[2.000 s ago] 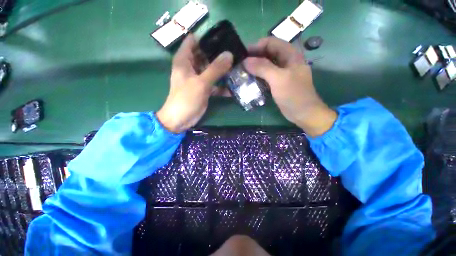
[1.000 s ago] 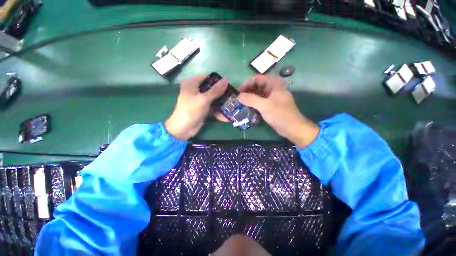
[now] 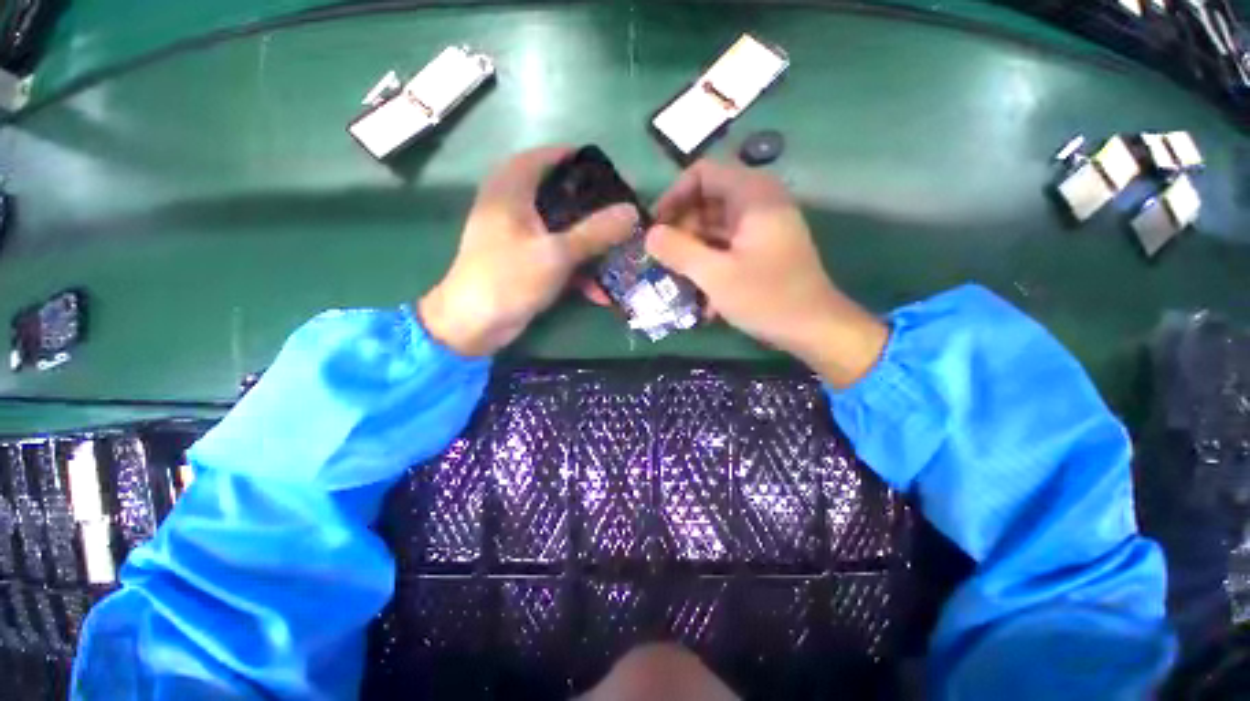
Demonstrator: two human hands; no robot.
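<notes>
My left hand (image 3: 507, 247) holds a black front housing (image 3: 581, 189), its thumb across the middle. A blue circuit board (image 3: 653, 293) with silver patches lies at the lower end, towards my body, joined to or lying on the housing; I cannot tell which. My right hand (image 3: 740, 253) has thumb and index finger pinched at the board's upper right edge. Whether a small part is between these fingertips is hidden. Both hands are above the green mat, just beyond the black blister tray (image 3: 617, 473).
Two folded-out display modules (image 3: 422, 103) (image 3: 721, 93) lie beyond my hands, with a small dark oval piece (image 3: 761, 147). More display modules (image 3: 1097, 181) lie at right. A part-assembled phone (image 3: 51, 329) lies at left. A second blister tray (image 3: 55, 514) is lower left; crumpled plastic (image 3: 1206, 397) is at right.
The camera view has shifted. Compared with the first frame, the housing and board are turned a little and held closer to my body. Both hands stay on the piece, with the right fingertips slightly shifted.
</notes>
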